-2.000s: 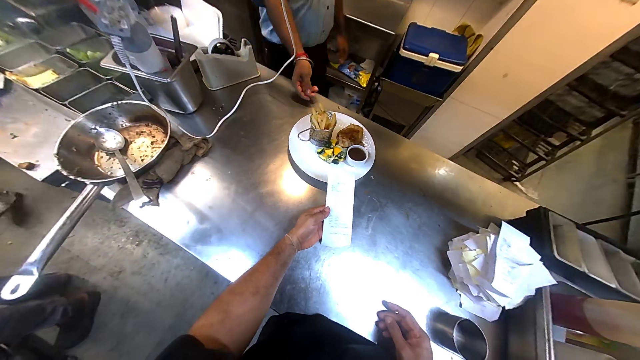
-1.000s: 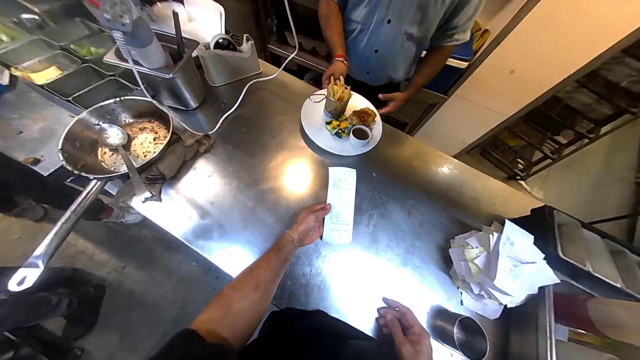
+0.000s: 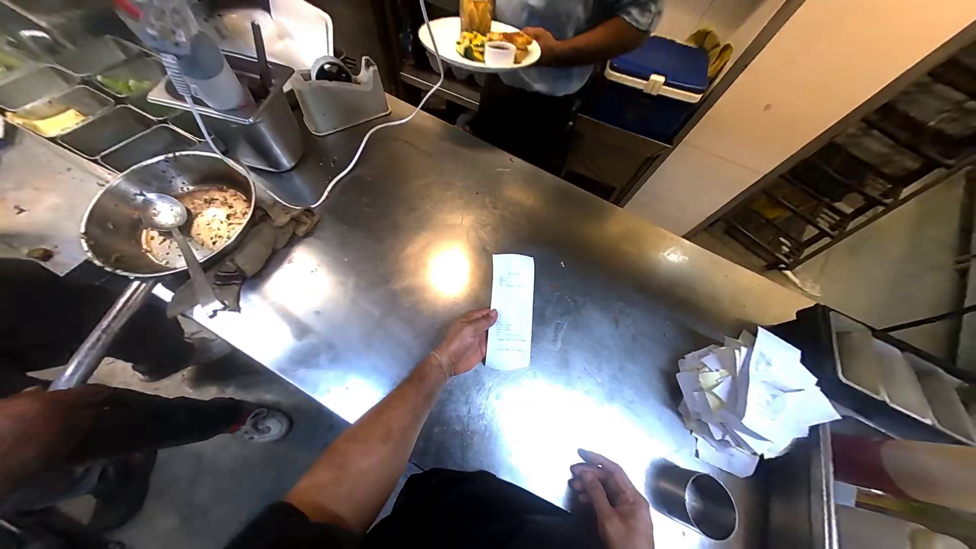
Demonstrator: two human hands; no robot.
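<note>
My left hand (image 3: 467, 343) holds a long white paper slip (image 3: 511, 311) by its left edge, over the steel counter (image 3: 427, 191). Printed writing runs down the slip. Near the counter's front edge is my right hand (image 3: 610, 496), fingers loosely bent, with nothing seen in it. A steel cup (image 3: 690, 499) lies on its side just right of that hand. Across the counter, a co-worker's hand (image 3: 540, 44) carries a white plate (image 3: 438, 46) with fries, vegetables, a browned piece of food and a small cup of dark sauce.
At left, a steel pan (image 3: 95, 229) holds a spoon (image 3: 191, 259) beside a crumpled cloth (image 3: 267, 236); a second co-worker's hand is at its handle. A white cable (image 3: 366, 141) crosses the counter. Crumpled papers (image 3: 751, 396) are heaped at right beside a black rack (image 3: 827, 343).
The co-worker opposite has lifted the plate off the counter and moved it back and leftward. A second co-worker's arm has come in at the lower left. My left hand still holds the slip.
</note>
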